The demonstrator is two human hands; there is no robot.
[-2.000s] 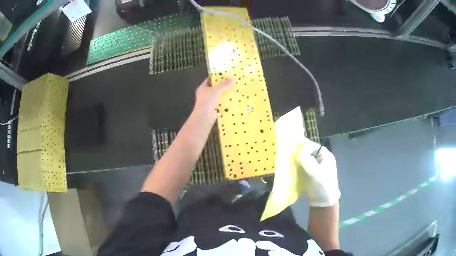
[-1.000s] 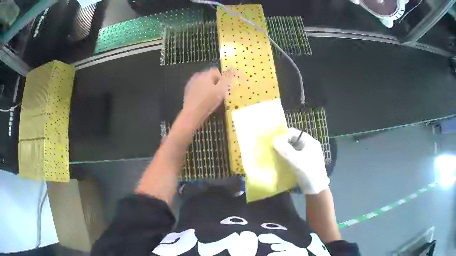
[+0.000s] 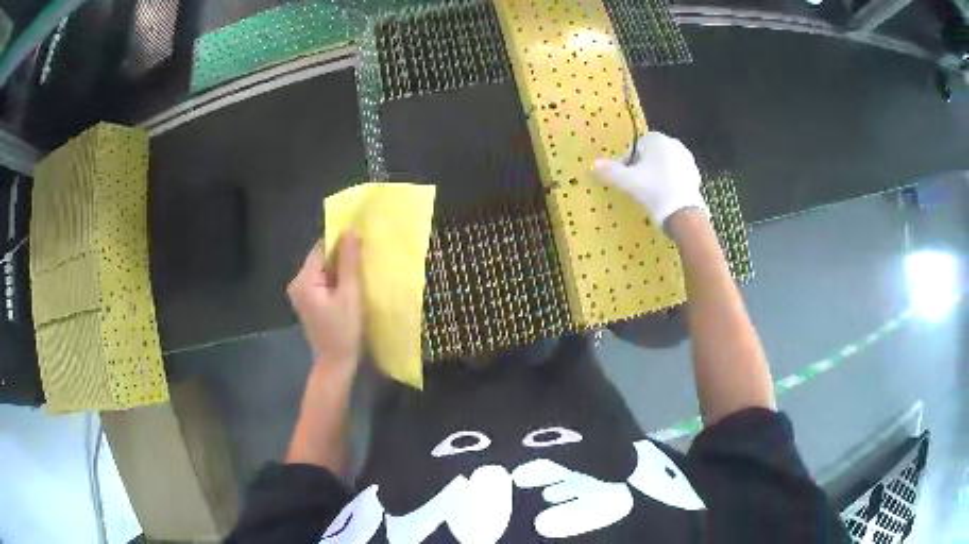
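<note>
A long yellow dotted board (image 3: 627, 250) lies across the row of green-edged boards (image 3: 489, 282), its far end bright with glare. My bare left hand (image 3: 335, 292) holds a plain yellow sheet (image 3: 393, 266) by its left side, left of that board. My gloved right hand (image 3: 661, 183) is at the right part of the yellow board, its fingertips over the board's face. A thin dark test lead (image 3: 634, 117) runs down to the glove and seems pinched in it; its tip is hidden.
A stack of yellow boards (image 3: 101, 266) stands at the left above a brown cardboard box (image 3: 170, 468). A green dotted board (image 3: 276, 45) lies at the back left behind the metal rail (image 3: 250, 85). A narrow green board (image 3: 370, 101) stands at the row's left end.
The yellow sheet has passed from my right hand to my left and moved left. My right hand has moved up and forward onto the yellow board. A narrow green board now shows at the row's left end.
</note>
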